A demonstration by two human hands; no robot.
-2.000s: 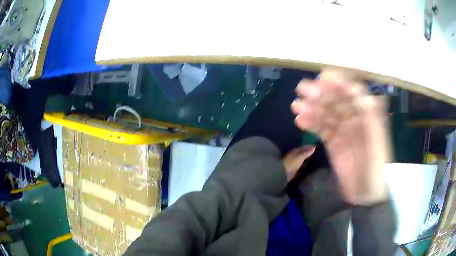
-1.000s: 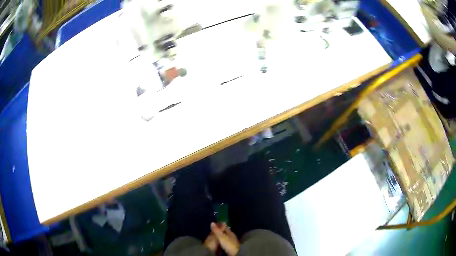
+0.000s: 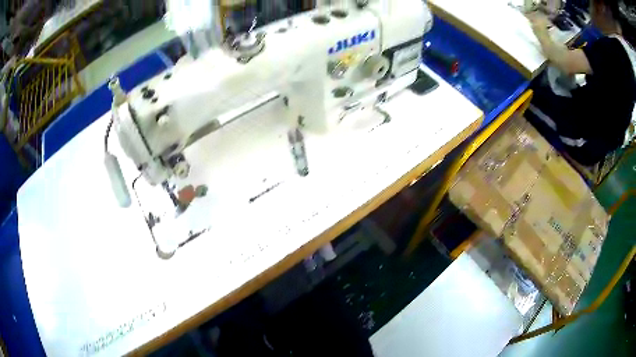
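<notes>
Neither of my hands is in the picture. A white JUKI sewing machine (image 3: 307, 77) stands on the white sewing table (image 3: 77, 258) in front of me. Its needle and presser foot area (image 3: 185, 195), with a small reddish-orange part, is at the machine's left end. The handwheel end is at the upper right. A row of fine ruler marks (image 3: 125, 328) runs along the table's front edge. No cloth shows under the needle area. My dark-clothed legs (image 3: 293, 331) show at the bottom, below the table edge.
A yellow-railed trolley with a cardboard cover (image 3: 537, 209) stands right of the table. A pale bench seat (image 3: 450, 314) is at the lower right. Blue troughs (image 3: 464, 73) lie behind and beside the table. A person in dark clothing (image 3: 600, 90) sits at the upper right.
My two hands, together near my lap one second ago, have left the picture. The view has shifted so the sewing machine shows whole and sharper.
</notes>
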